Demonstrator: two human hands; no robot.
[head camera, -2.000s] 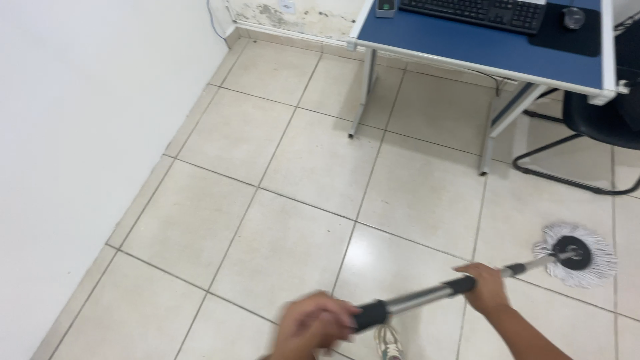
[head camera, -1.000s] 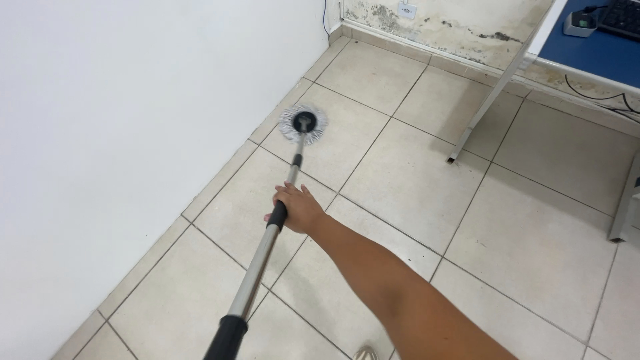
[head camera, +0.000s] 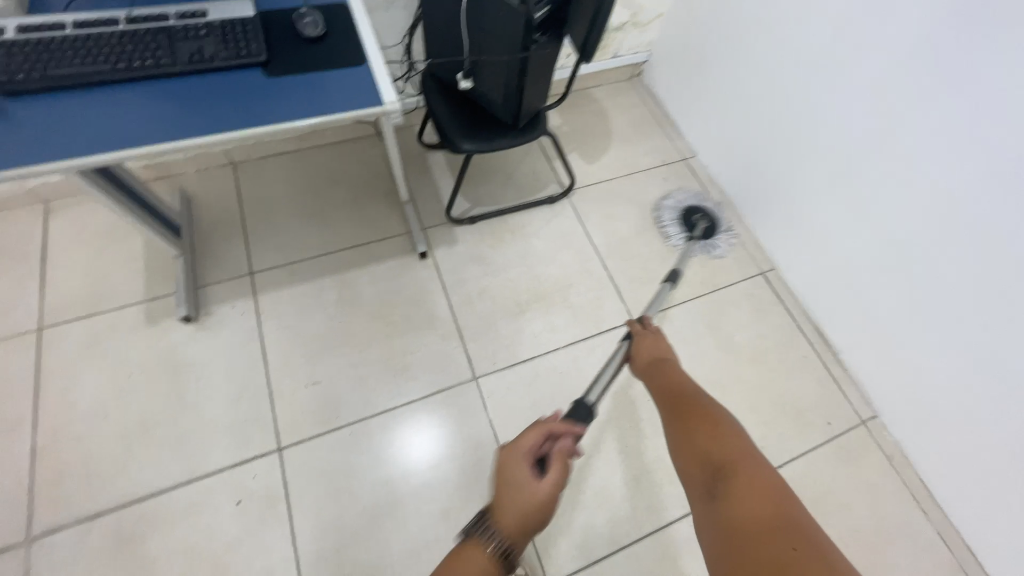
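Note:
A spin mop with a round white string head (head camera: 694, 222) rests on the tiled floor near the right wall. My right hand (head camera: 652, 350) grips its metal handle (head camera: 606, 374) partway down. Around the black grip at the handle's upper end curls my left hand (head camera: 534, 476), with a metal-banded watch (head camera: 490, 538) on the wrist. The handle slants from my left hand up and right to the mop head.
At the upper left stands a blue-topped desk (head camera: 200, 120) with a keyboard (head camera: 132, 50) and a mouse (head camera: 309, 22). A black chair (head camera: 480, 136) beside it holds a black computer tower (head camera: 492, 60). A white wall (head camera: 880, 184) bounds the right side.
The view has swung right, from the left wall to the right one. The mop head has moved from beside the left wall to beside the right wall. My left hand has come into view.

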